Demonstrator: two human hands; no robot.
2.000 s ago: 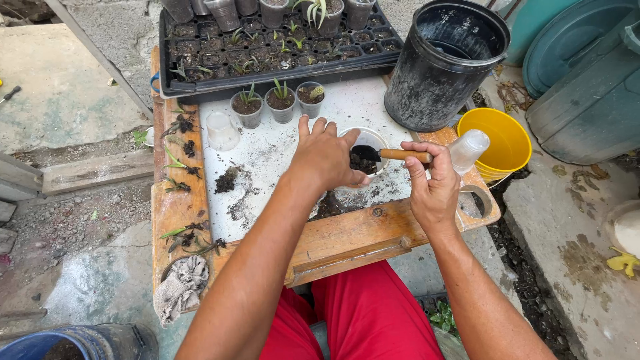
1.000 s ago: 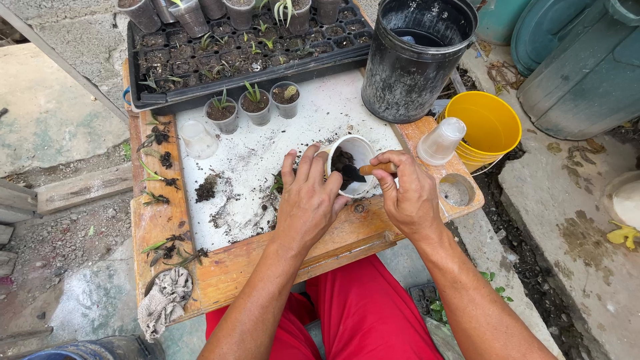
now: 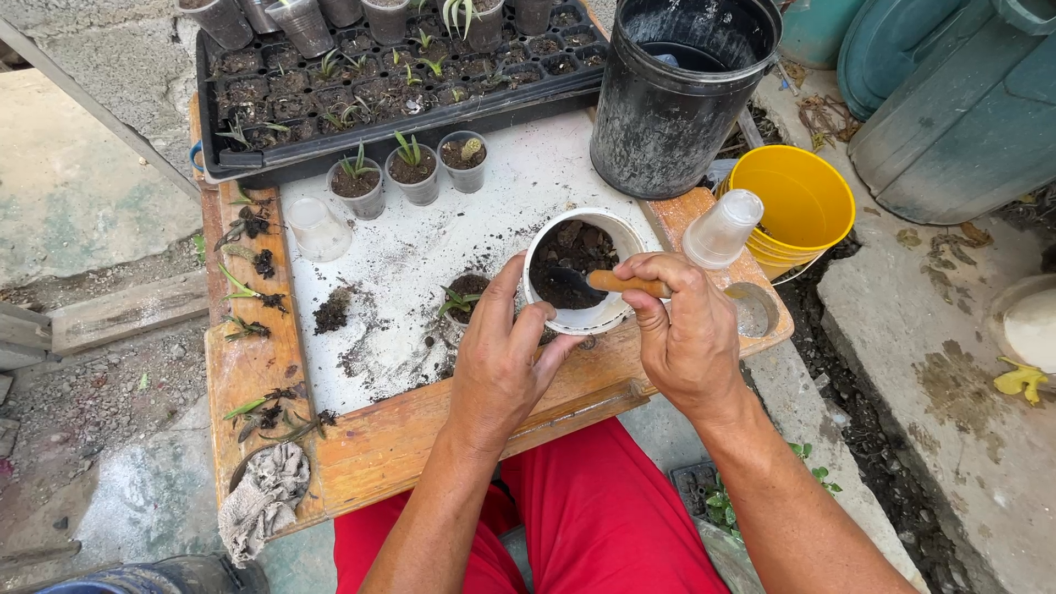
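My left hand (image 3: 507, 355) grips the lower left side of a white plastic pot (image 3: 623, 235) holding dark soil, tilted at the table's front edge. In my right hand (image 3: 681, 330) is the wooden handle (image 3: 631, 285) of a small trowel, its dark blade (image 3: 573, 282) in the pot's soil. Just left of the pot, a small cup of soil with a green plantlet (image 3: 458, 303) is partly hidden by my left fingers. Three clear cups with plantlets, a left one (image 3: 358, 188), a middle one (image 3: 414, 172) and a right one (image 3: 465, 162), stand below the seedling tray.
A black seedling tray (image 3: 396, 124) spans the back. A black bucket (image 3: 660, 124) and a yellow bucket (image 3: 796, 198) stand right. Upturned clear cups sit left (image 3: 320, 231) and right (image 3: 723, 229). Bare-root plantlets (image 3: 246, 290) line the wooden left edge, above a crumpled cloth (image 3: 264, 499).
The white pot, upright two seconds ago, is now tilted toward my right hand. The clear cup, near my right hand then, now stands upturned on the wooden edge. The view has shifted somewhat.
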